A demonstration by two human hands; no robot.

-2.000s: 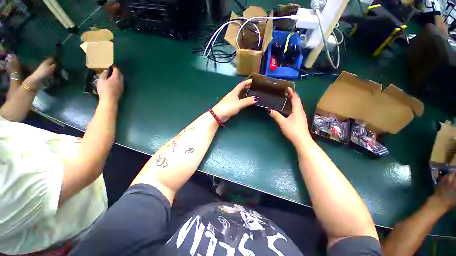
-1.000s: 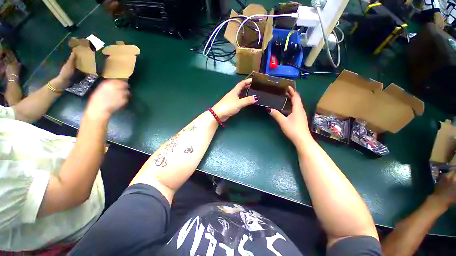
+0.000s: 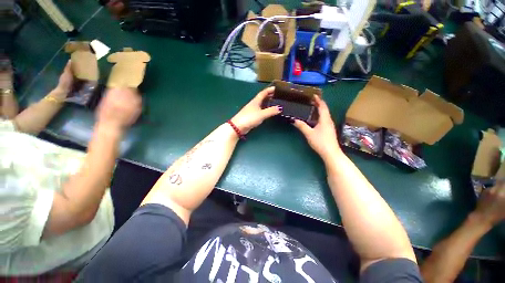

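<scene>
A small carton (image 3: 294,106) with a dark inside is held over the green bench between both my hands. Its brown back wall stands up, and a dark flat piece shows in it. My left hand (image 3: 257,112) grips its left end, thumb at the front edge. My right hand (image 3: 319,128) grips its right end, thumb at the front edge. To the right, an open carton (image 3: 361,138) and a second open carton (image 3: 401,149) stand side by side, filled with clear shiny bags with dark and red contents. Their brown lids stand up behind.
At the back are a taller open brown box (image 3: 271,66), a blue bin (image 3: 309,57) with red and dark items, a white power strip (image 3: 335,21) and loose cables. A person at left handles open cartons (image 3: 126,69). Another person's hand (image 3: 491,204) touches a carton at right.
My hands still hold the carton, and the dark piece in it looks slightly changed in angle. The whole view has shifted a little. The left neighbour's hands have moved from one carton to two.
</scene>
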